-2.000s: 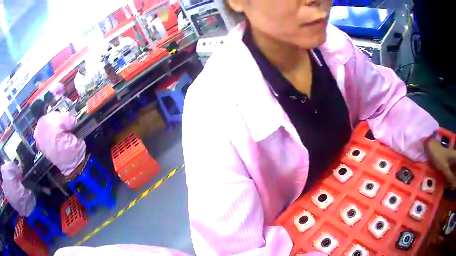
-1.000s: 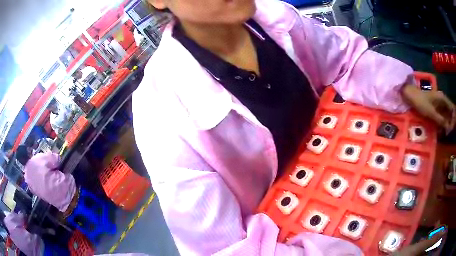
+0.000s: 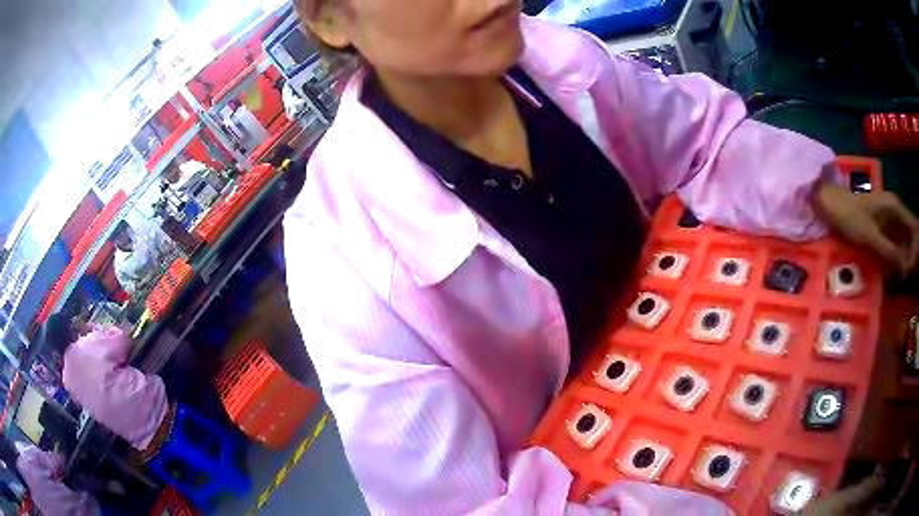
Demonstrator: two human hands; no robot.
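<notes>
Neither of my hands is in view. A large red-orange tray (image 3: 695,350) lies in front of a person in a pink smock. Its square pockets hold several white square cases (image 3: 754,394) with dark round centres. A dark square case (image 3: 824,406) sits in a right-hand pocket and another dark case (image 3: 786,275) sits higher up. The person's hand (image 3: 869,224) is by the tray's upper right corner. The person's other hand (image 3: 846,501) is at the tray's lower right, partly cut off and blurred.
The person's pink sleeve (image 3: 433,403) fills the middle. Behind at left are a red crate stack (image 3: 264,398), a blue stool (image 3: 197,459), a yellow floor line (image 3: 292,466) and a bench with seated workers. A small red rack (image 3: 893,129) is at right.
The view has shifted, so the person and tray now stand further left and higher than at first. The pink sleeve along the bottom left edge is gone from view.
</notes>
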